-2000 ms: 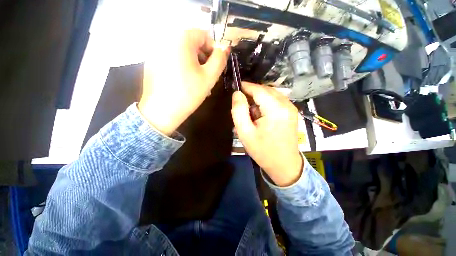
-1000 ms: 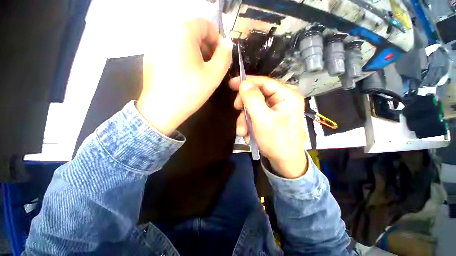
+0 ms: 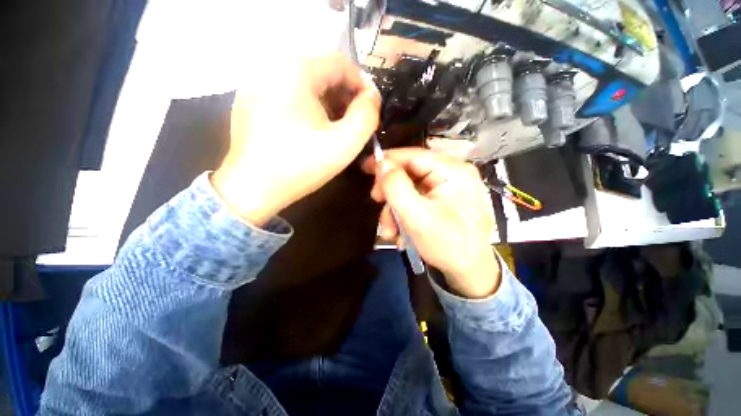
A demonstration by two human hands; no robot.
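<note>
My left hand (image 3: pixel 305 134) is at the needle area, thumb and forefinger pinched together; any thread between the fingertips is too fine to tell. My right hand (image 3: pixel 435 207) holds slim silvery tweezers (image 3: pixel 413 250), their tips pointing up beside my left fingertips. The white overlock machine (image 3: pixel 504 24) has a blue stripe and a red badge at its right end. Its dark looper area (image 3: pixel 414 89) lies exposed just right of my left fingertips. A dark brown garment panel (image 3: pixel 301 268) lies under my hands and hangs over my lap.
Three grey cylinders (image 3: pixel 532 99) stand on the machine front. Thread snips with orange-yellow handles (image 3: pixel 520 196) lie right of my right hand. A large dark cloth stack (image 3: pixel 45 122) is at the far left. A blue basket (image 3: pixel 23 357) is below left. Dark cloth hangs below the table at right.
The tweezers first pointed into the looper area; now their tips are lower, by my left fingertips. My right hand has moved slightly down. My left hand stays pinched near the needle.
</note>
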